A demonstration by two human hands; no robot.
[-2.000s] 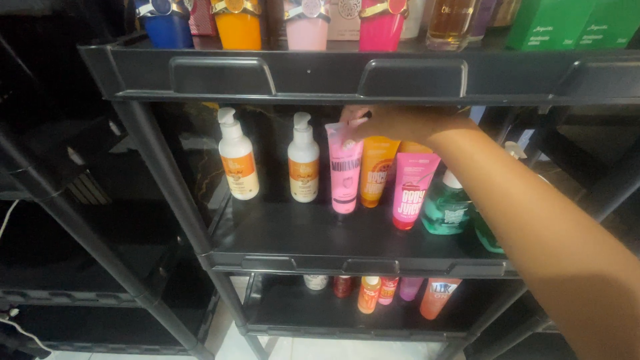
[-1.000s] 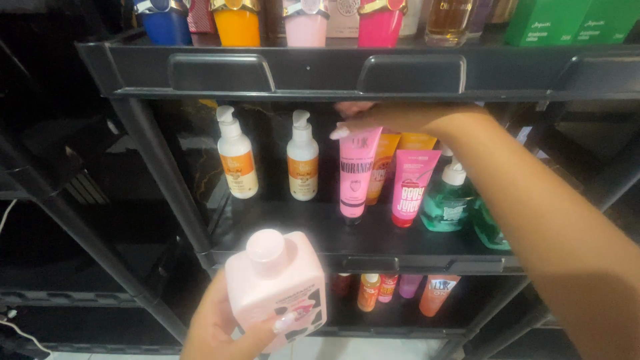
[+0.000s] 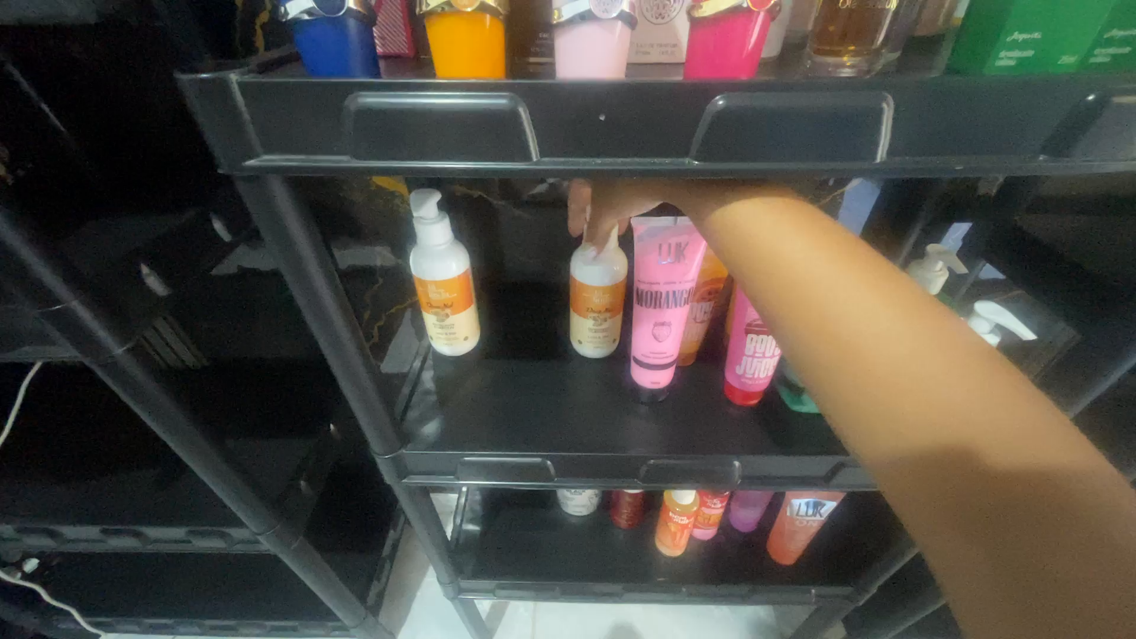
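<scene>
My right hand (image 3: pixel 612 213) reaches under the upper shelf and has its fingers on the top of a white pump bottle (image 3: pixel 596 306) with an orange and cream label. Just right of that bottle a pink squeeze tube (image 3: pixel 664 306) stands on its dark cap. Another white pump bottle (image 3: pixel 445 297) of the same kind stands to the left, untouched. Behind my forearm are an orange tube (image 3: pixel 706 311), a brighter pink tube with a red cap (image 3: pixel 750 364) and green pump bottles, partly hidden. My left hand is out of view.
The black plastic upper shelf (image 3: pixel 621 124) carries colourful cups, a perfume bottle (image 3: pixel 856 35) and green boxes (image 3: pixel 1021 35). Small bottles and a peach tube (image 3: pixel 803 528) stand on the lower shelf. A shelf post (image 3: pixel 328 319) rises at the left, and a white cable lies at far left.
My right hand has moved left from the pink tube to the pump bottle. My left hand, which held a pale pink bottle a second ago, has left the view with it.
</scene>
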